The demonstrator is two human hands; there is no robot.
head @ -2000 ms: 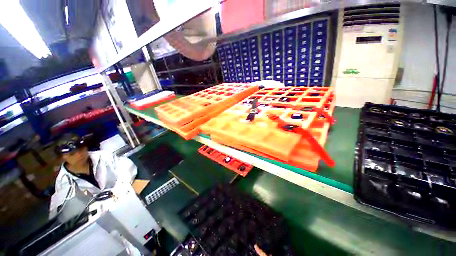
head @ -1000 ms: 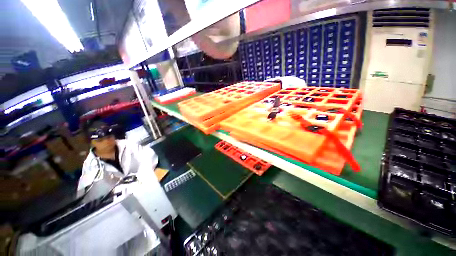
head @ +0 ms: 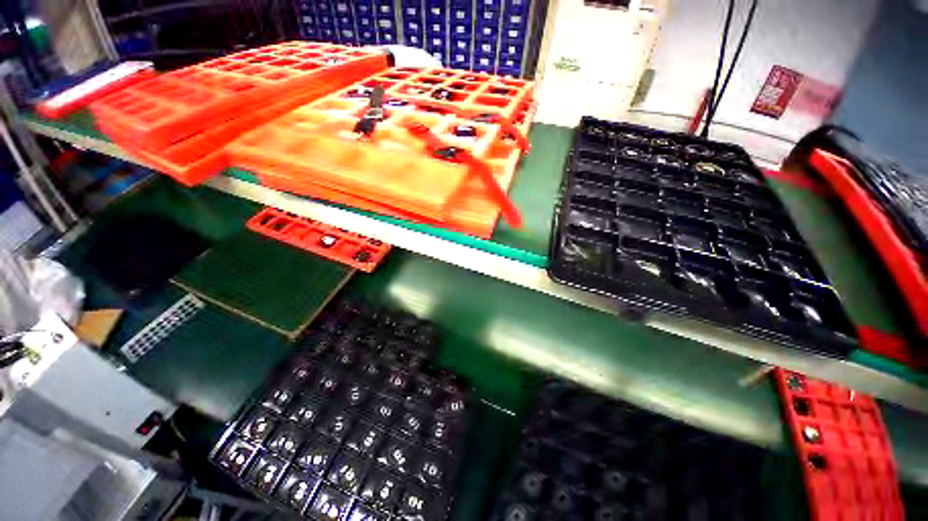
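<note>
No hand is in view. A black blister tray (head: pixel 341 422) lies on the green bench at the lower middle, with small round parts in its square pockets. A second black tray (head: pixel 631 463), dark and blurred, lies to its right and is cut off by the bottom edge. Another shiny black blister tray (head: pixel 682 219) sits on the raised green shelf, with a few round parts in its far pockets and many pockets that look empty.
Orange trays (head: pixel 346 168) are stacked on the shelf, with dark parts on top. A red-orange strip tray (head: pixel 324 240) lies under the shelf edge, and a red compartment tray (head: pixel 839 448) is at lower right. A white component tray (head: pixel 163 328) and grey machine housing (head: pixel 97 407) are at left.
The view has swung right and down. The shelf trays have shifted left in the picture, and the red tray at right has come into view. The fingertip seen earlier at the bottom is gone.
</note>
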